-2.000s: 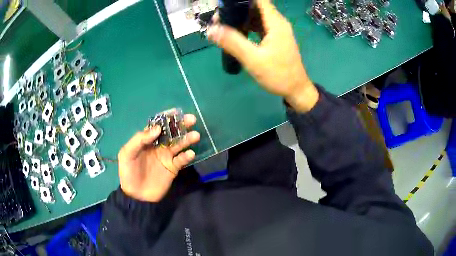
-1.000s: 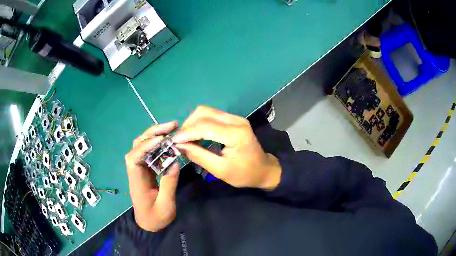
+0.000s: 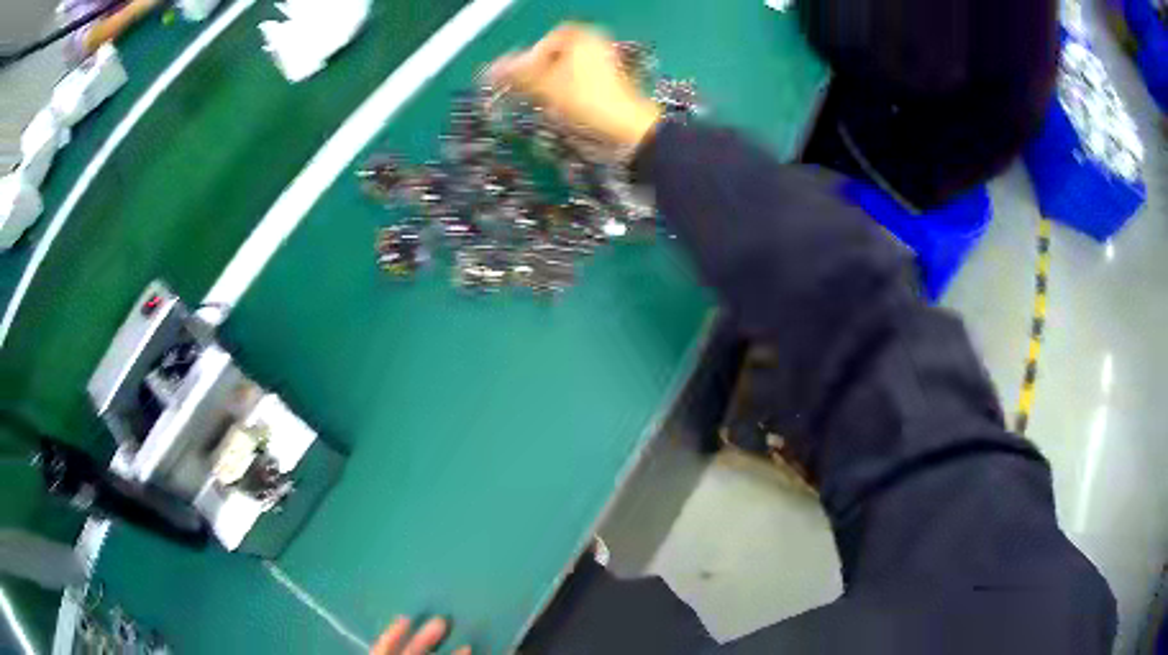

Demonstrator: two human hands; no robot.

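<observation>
My right hand (image 3: 573, 87) is stretched out over a pile of finished assemblies (image 3: 512, 205), dark shiny squares on the green bench. The picture is blurred there, and whether the hand holds a piece is hidden. Only some fingertips of my left hand (image 3: 413, 636) show at the bottom edge; the rest is cut off. The grey-white screw feeder (image 3: 211, 429) stands on the bench at the left, with metal parts on its top. The black electric screwdriver (image 3: 128, 495) is beside it, blurred.
A few white-faced housings (image 3: 109, 630) show blurred at the lower left. White parts (image 3: 311, 36) lie beyond the white bench strip. A person in dark clothing (image 3: 929, 96) sits at upper right on a blue stool (image 3: 941, 237). A cardboard box (image 3: 769, 435) is partly behind my sleeve.
The view has swung towards the right part of the bench. My right hand has left the piece held at my left hand and reached out to the pile. My left hand is now mostly out of view.
</observation>
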